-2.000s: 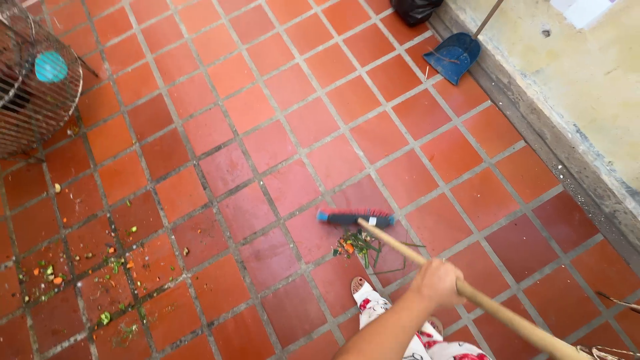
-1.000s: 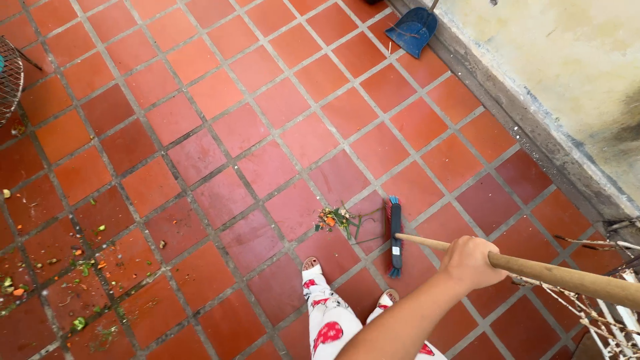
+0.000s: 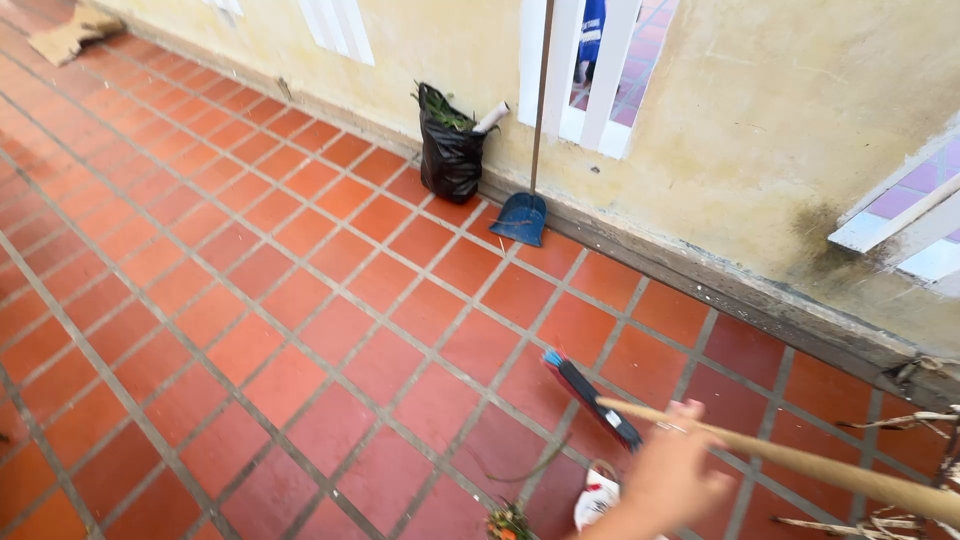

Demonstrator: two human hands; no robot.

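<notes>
My left hand (image 3: pixel 675 469), with a ring on one finger, is on the wooden handle of a broom (image 3: pixel 795 454). The handle slants from the right edge down to the dark broom head (image 3: pixel 596 401), which has blue and red bristles and is over the tiled floor. A small heap of green and orange scraps (image 3: pixel 508 521) lies at the bottom edge, left of my foot (image 3: pixel 598 491). A thin stem (image 3: pixel 536 469) lies between the heap and the broom head. My right hand is out of view.
A blue long-handled dustpan (image 3: pixel 523 217) leans against the yellow wall, beside a black plastic bag (image 3: pixel 452 154) of green cuttings. Flattened cardboard (image 3: pixel 75 34) lies at the far left. Dry branches (image 3: pixel 900 420) stick in from the right. A person in blue (image 3: pixel 591 37) shows through the wall opening.
The broom head has moved from beside the scraps to farther off from them, nearer the wall, and has turned. My left hand has stayed on the handle. The view has swung up toward the wall.
</notes>
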